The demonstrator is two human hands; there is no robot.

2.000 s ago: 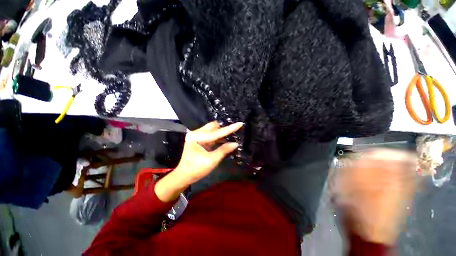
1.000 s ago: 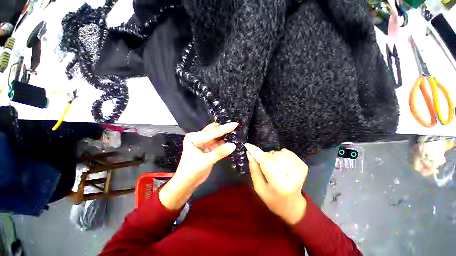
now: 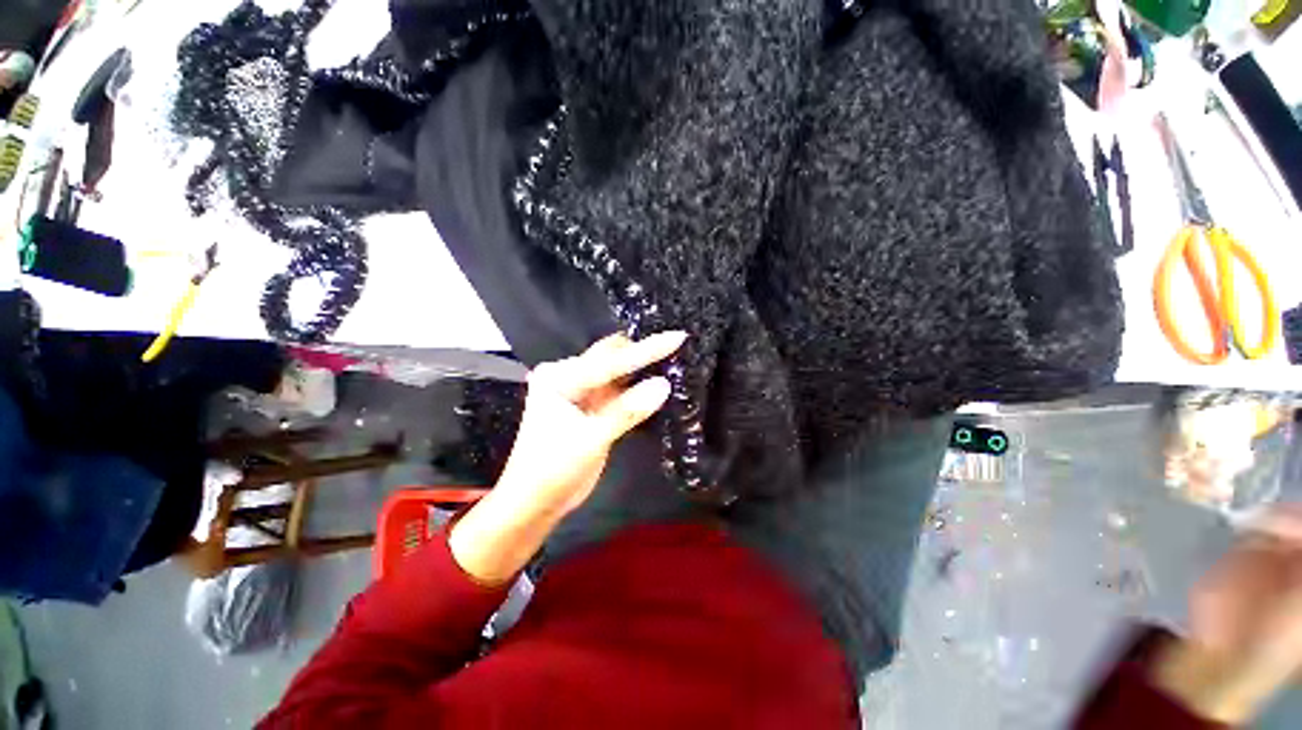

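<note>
The charcoal flecked jacket [image 3: 885, 214] lies over the table edge and hangs towards my lap. The black braid trim [image 3: 571, 245] with white flecks runs down the cloth's edge beside the smooth black lining [image 3: 478, 214]. My left hand [image 3: 578, 421] pinches the trimmed edge between thumb and fingers. My right hand [image 3: 1257, 613] is away from the cloth at the lower right, blurred and partly cut off by the frame edge; I cannot tell its fingers. No needle or thread can be made out.
Orange and yellow scissors [image 3: 1214, 292] and a small black pointed tool [image 3: 1111, 193] lie right of the jacket. Yellow-handled pliers [image 3: 183, 302] and a loose trim loop [image 3: 317, 285] lie left. A red basket [image 3: 407, 521] and wooden stool [image 3: 293, 506] stand below.
My right hand was at the trim beside my left fingers one second ago and has swung out to the lower right. My left hand has stayed on the trimmed edge.
</note>
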